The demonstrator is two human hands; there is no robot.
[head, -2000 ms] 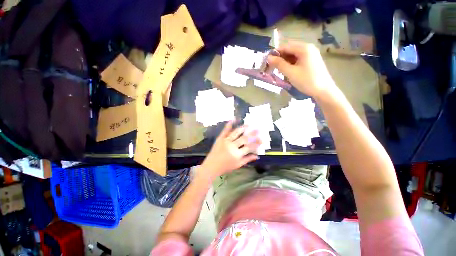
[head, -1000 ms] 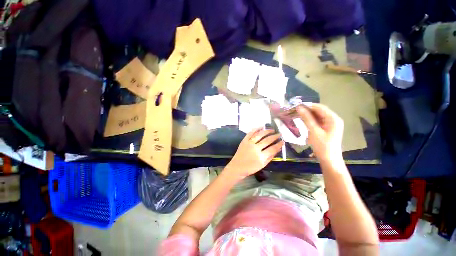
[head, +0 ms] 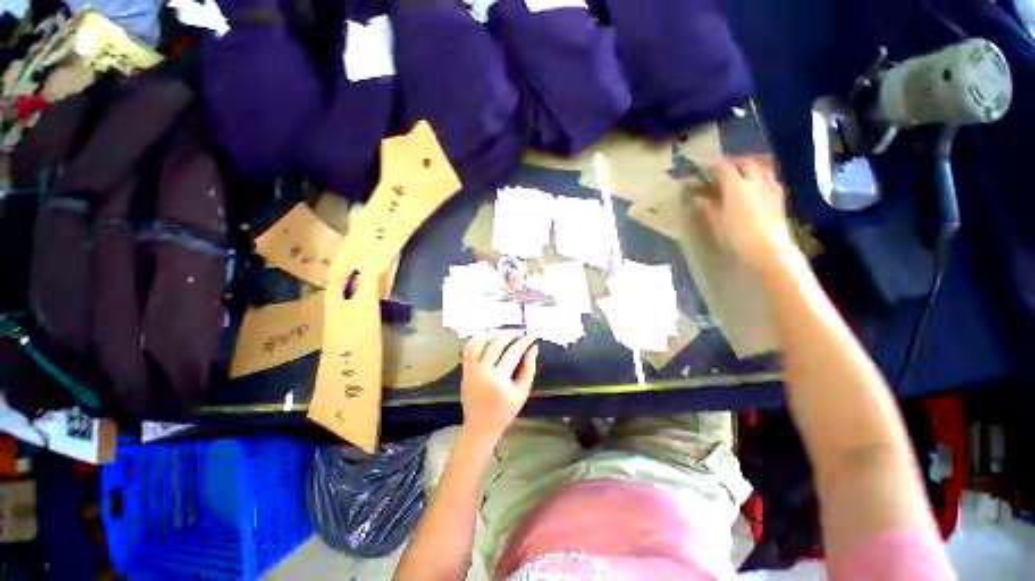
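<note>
White labels lie in several small piles: two at the back (head: 523,222) (head: 583,230), two in front on the left (head: 469,299) (head: 568,316), and one at the right (head: 641,306). A clip with a silver handle and pinkish-brown jaw (head: 522,293) lies across the two left front piles. My left hand (head: 496,369) rests with its fingertips at the lower edge of those piles, nothing seen in it. My right hand (head: 738,204) is blurred over the tan shapes at the table's right; whether it holds anything cannot be told.
Crossed tan card templates (head: 352,306) lie at left, beside dark maroon bundles (head: 114,250). Purple bundles (head: 443,91) line the far edge. A pale metal machine part (head: 942,85) stands at right. A blue crate (head: 204,505) and black plastic bag (head: 369,499) are below the table.
The clip has left my right hand and lies on the front piles. My right hand has moved away to the back right. My left hand has shifted left along the piles.
</note>
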